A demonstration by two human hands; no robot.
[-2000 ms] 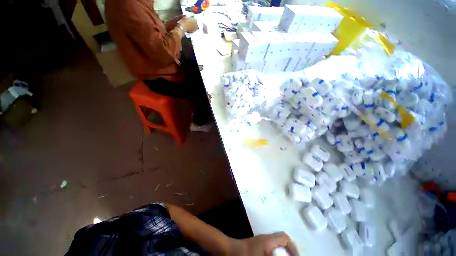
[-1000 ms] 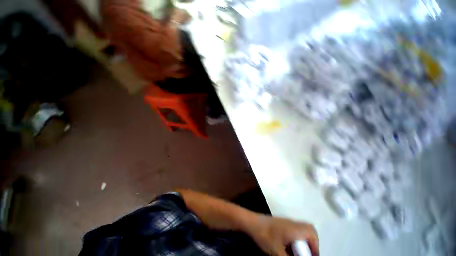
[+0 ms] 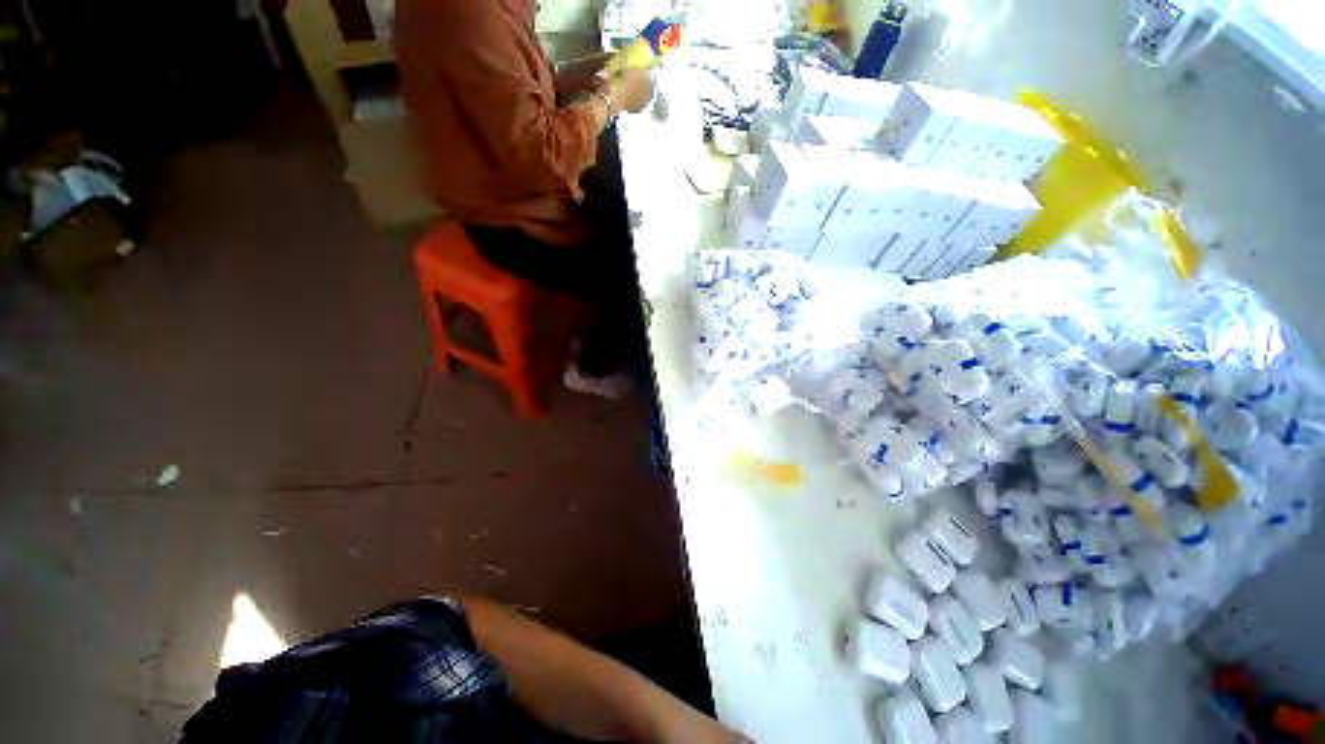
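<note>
Several bare white glossy cases [image 3: 937, 672] lie loose in a cluster on the white worktable [image 3: 763, 581], cut off by the bottom edge. Behind them a large clear plastic bag [image 3: 1104, 436] bulges with white cases that carry blue strips. A smaller clear bag [image 3: 748, 305] of similar blue-marked pieces lies to its left. My left forearm runs down to the bottom edge, left of the cases. My left hand is cut off below the picture. My right hand is not in view.
White cartons [image 3: 901, 189] stand stacked at the back, beside yellow tape [image 3: 1075, 167]. A yellow strip [image 3: 778, 472] lies on the table. A person in orange-brown [image 3: 487, 116] sits on a red stool [image 3: 487, 313] at the left. A dark bottle [image 3: 879, 41] stands behind.
My left hand, earlier in view with a small white object in its fingers, has dropped out below the picture. The view has shifted, and the bags and cases sit lower than two seconds ago.
</note>
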